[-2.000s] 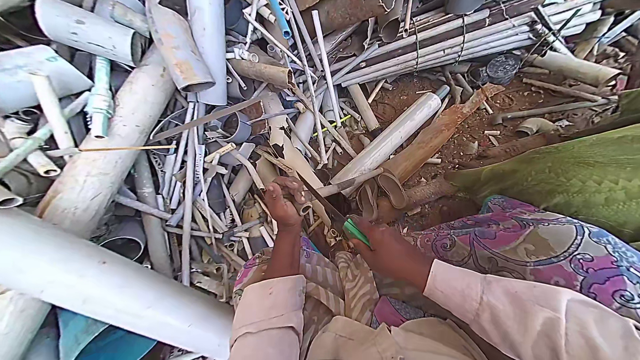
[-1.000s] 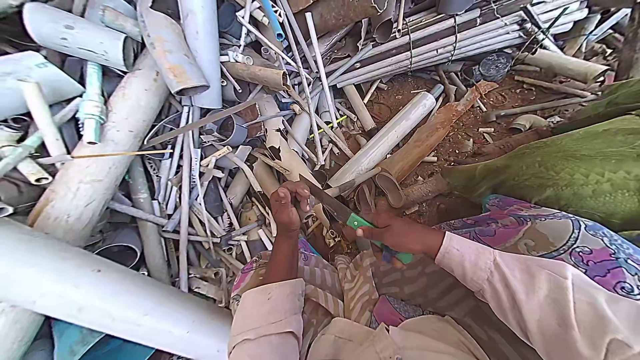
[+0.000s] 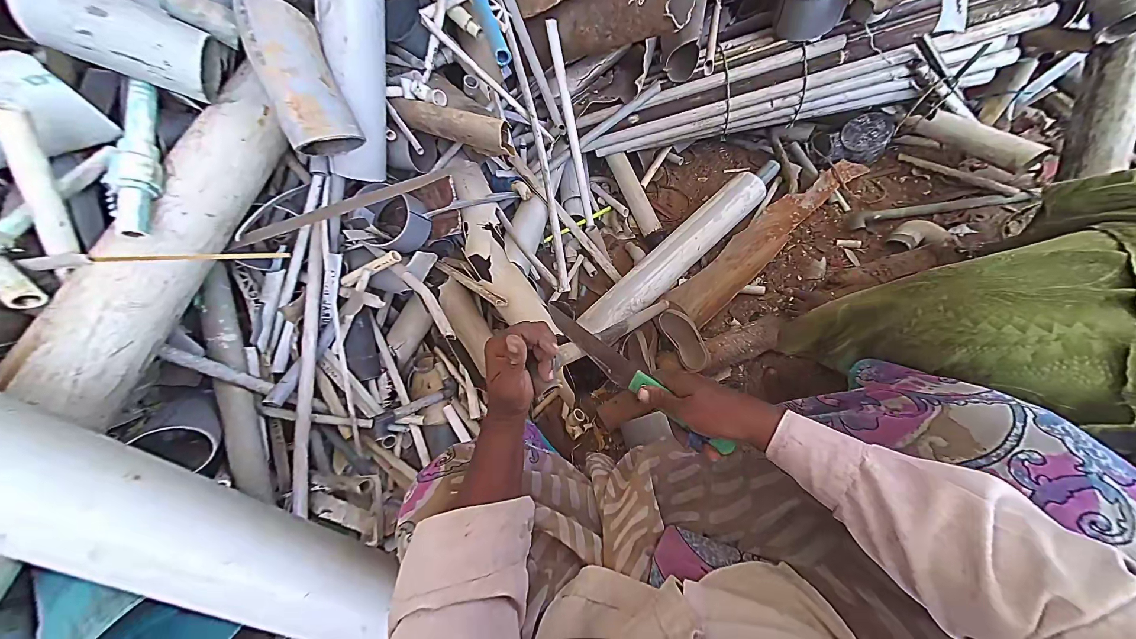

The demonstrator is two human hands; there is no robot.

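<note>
In the head view my right hand (image 3: 710,406) is closed round the green handle of a hand saw or long knife. Its dark blade (image 3: 593,348) points up and to the left, past the fingertips of my left hand. My left hand (image 3: 519,362) is raised over the pile with curled fingers, close beside the blade; whether it grips a piece cannot be told. A broken pale plastic pipe (image 3: 501,266) lies just beyond my left hand. Beyond the blade lie a whitish plastic pipe (image 3: 679,253) and a brown split pipe (image 3: 754,253), side by side on the soil.
A thick white pipe (image 3: 177,524) crosses the lower left, with a wide grey-white pipe (image 3: 169,231) behind it. Thin pipes and scraps (image 3: 311,355) lie tangled at centre left. A tied bundle of thin pipes (image 3: 799,89) is at the upper right. Green cloth (image 3: 985,311) lies at the right.
My right hand with the green-handled tool has shifted a little; more of the handle shows than two seconds ago. My left hand stays near the blade, its fingers slightly changed.
</note>
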